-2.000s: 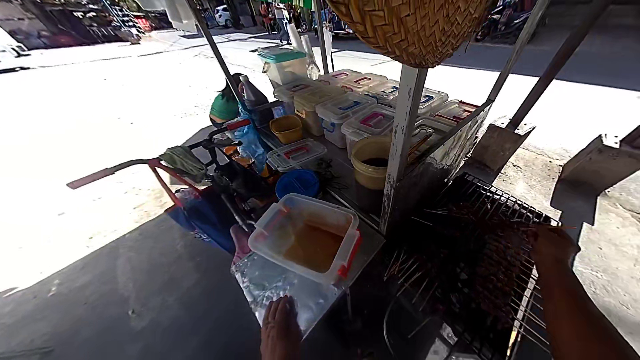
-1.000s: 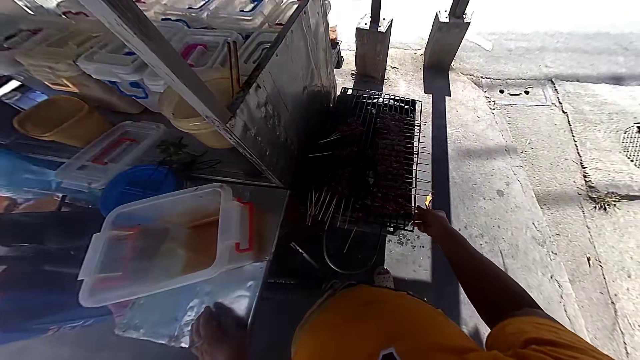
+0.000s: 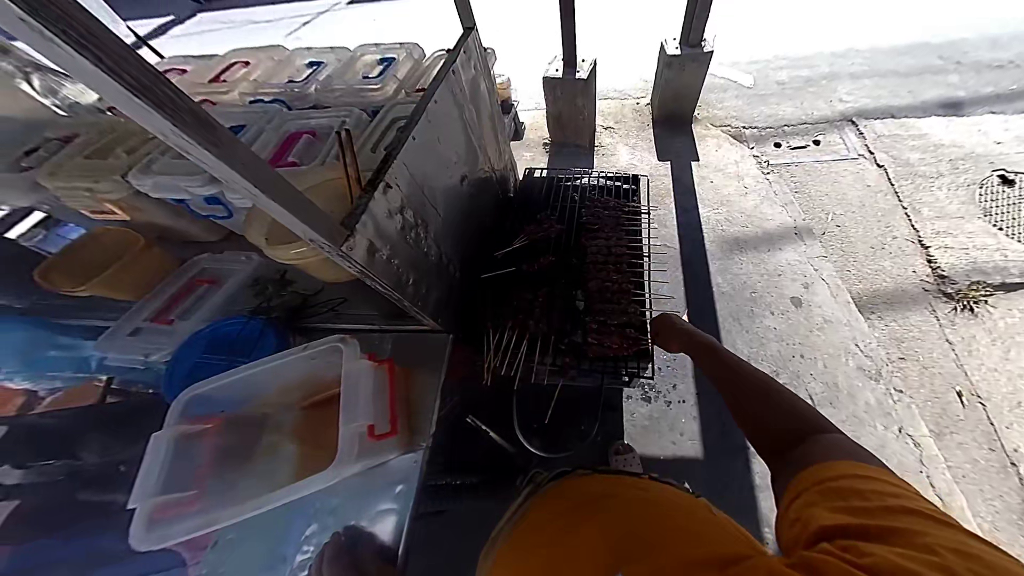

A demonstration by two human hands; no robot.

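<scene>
Rows of meat skewers [image 3: 612,276] lie across a black wire grill grate [image 3: 552,180], their sticks poking past its right edge. My right hand [image 3: 674,333] is at that edge by the stick ends of the lower skewers; whether its fingers grip a stick cannot be told. More skewers [image 3: 512,348] lie on the darker left part, sticks toward me. My left hand [image 3: 352,552], in shadow at the bottom edge, rests on or just above the shiny metal surface [image 3: 376,488]; its fingers are unclear. Beside it stands a clear plastic container [image 3: 256,432] with red clips and brown contents.
A metal panel [image 3: 432,176] and a painted post [image 3: 192,136] separate the grill from lidded plastic boxes [image 3: 376,72]. Near these are a blue round lid [image 3: 228,348], a yellowish tub [image 3: 104,264] and a pale bucket [image 3: 300,240]. Concrete pavement [image 3: 800,264] lies right of the grill.
The view has swung right toward the grill. My right hand, over the upper right of the grate two seconds ago, is now at the lower part of its right edge. My left hand remains by the container.
</scene>
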